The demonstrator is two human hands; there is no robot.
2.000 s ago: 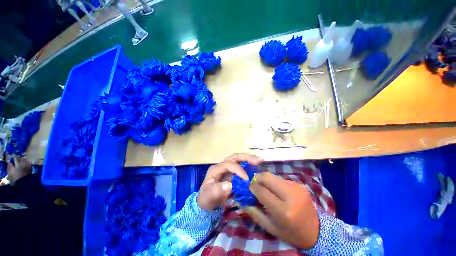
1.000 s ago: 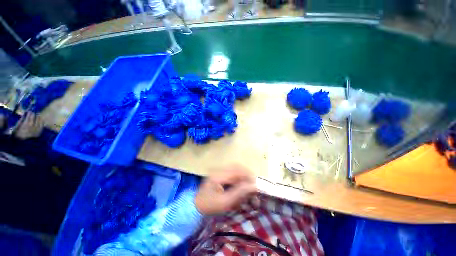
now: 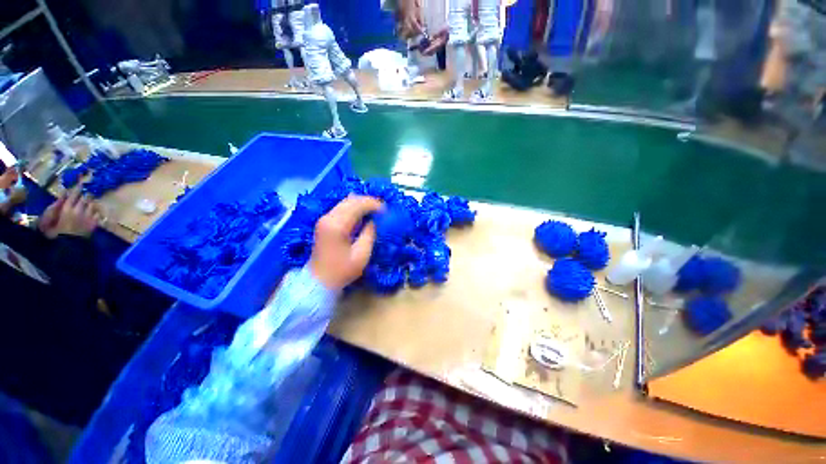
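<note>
My left hand (image 3: pixel 346 243) reaches over the heap of spiky blue parts (image 3: pixel 412 263) on the bench. Its thumb and fingers are around a rounded blue part (image 3: pixel 393 224) at the top of the heap. The part looks smooth or blurred, and its underside is hidden. My right hand is not in view. Three set-aside blue parts (image 3: pixel 571 280) sit together right of the heap. A small round glue dish (image 3: pixel 546 352) lies near the bench's front edge, with thin pale sticks (image 3: pixel 621 362) beside it.
A tilted blue bin (image 3: pixel 145 245) holding blue parts is left of the heap. White bottles (image 3: pixel 629 266) stand by the clear panel of the orange-lit box (image 3: pixel 752 381). A green conveyor (image 3: pixel 507 149) with grey-white figures (image 3: pixel 326 68) runs behind. Another person's hands (image 3: pixel 70 215) are at far left.
The view has swung, showing more of the far side. The blue part was between both hands over the apron. My left hand has since moved up to the heap; my right hand has left the picture.
</note>
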